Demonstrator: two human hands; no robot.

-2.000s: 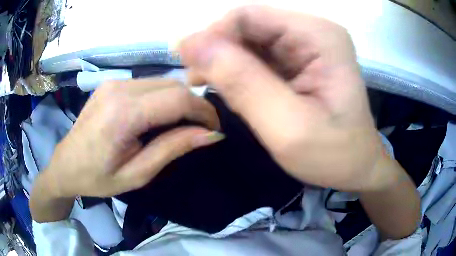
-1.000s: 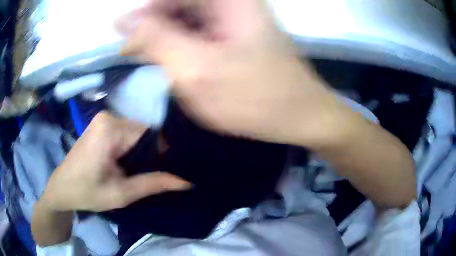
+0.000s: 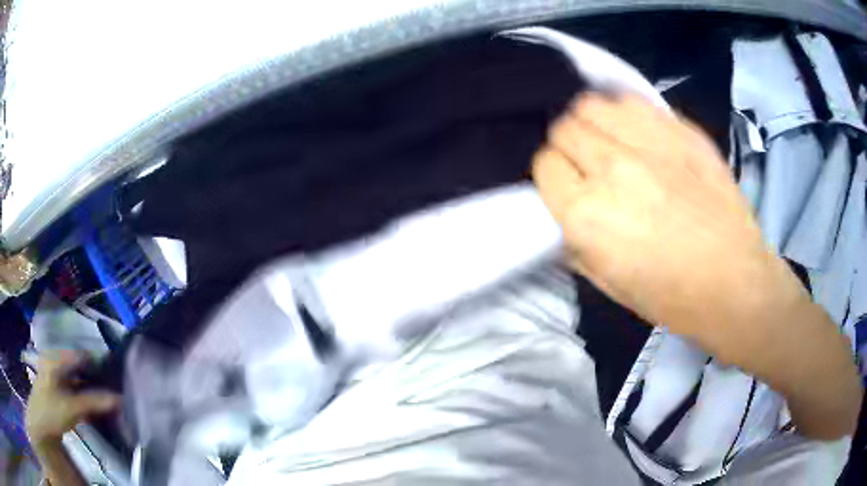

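Note:
A large black fabric piece [image 3: 361, 161] with a pale fabric panel [image 3: 447, 242] along its near side lies across my lap, below the table edge. My right hand [image 3: 627, 180] is closed on its right end, where a pale edge curls up. My left hand [image 3: 71, 403] is at the far lower left, blurred, with its fingers bent at the dark left end of the fabric. Whether the left fingers grip it cannot be told.
The white table [image 3: 190, 66] with its grey front edge crosses the top. A blue plastic basket [image 3: 124, 271] is below it at left. Sewn pale pieces with black bands [image 3: 808, 180] are heaped at right. More pale fabric lies at lower left.
My hands have moved far apart, the left down to the lower left and the right to the right. The black and pale fabric is now spread between them. The view has shifted, showing more basket and heap.

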